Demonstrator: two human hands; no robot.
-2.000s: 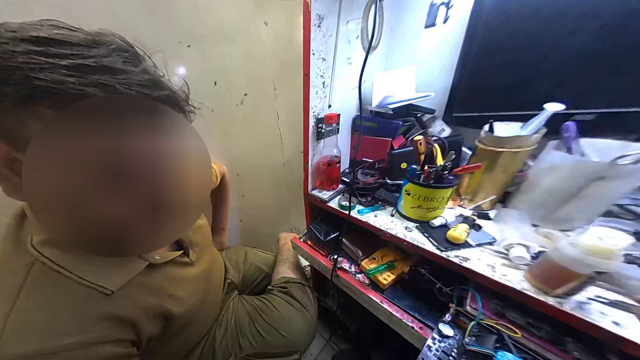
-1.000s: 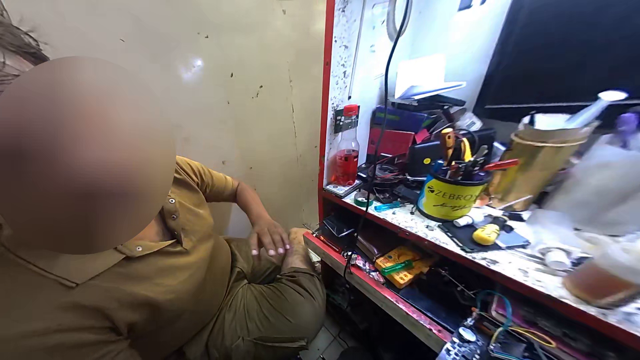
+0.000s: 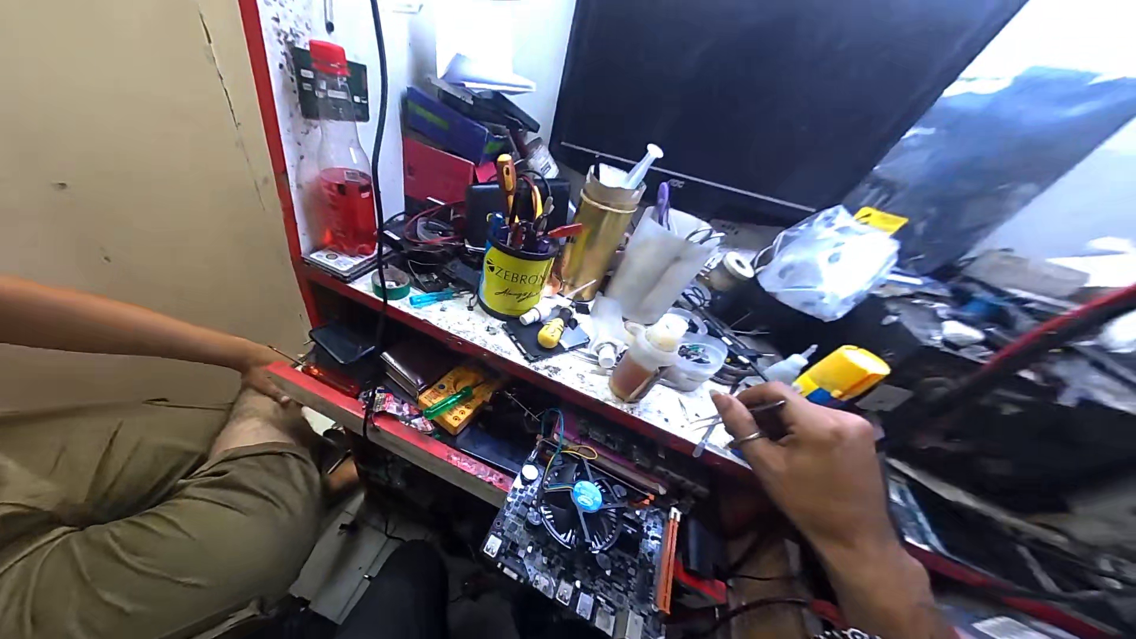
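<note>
At the right, my right hand [image 3: 812, 453] is over the front edge of the bench, a ring on one finger. A thin dark tool [image 3: 767, 406], perhaps tweezers, lies between its bent fingers; most of it is hidden. Left of and below the hand, a computer motherboard [image 3: 541, 555] with a black cooling fan [image 3: 583, 510] and thin colored wires rests tilted at the drawer front. Near my fingers, a plastic jar of brown matter [image 3: 637, 368] and a yellow-and-blue bottle [image 3: 843, 373] are on the bench. My left hand is out of view.
A co-worker's hand [image 3: 266, 377] touches the red-edged open drawer [image 3: 328, 395], which holds a yellow multimeter [image 3: 457, 399]. Behind stand a red-liquid bottle [image 3: 346, 209], a yellow tool cup [image 3: 517, 280], a brass-colored container [image 3: 596, 235] and a monitor [image 3: 763, 89]. Clutter fills the right.
The view has swung right and down. My right hand and the whole fan, not shown earlier, are now in view. The co-worker's hand has moved from the leg to the drawer's edge.
</note>
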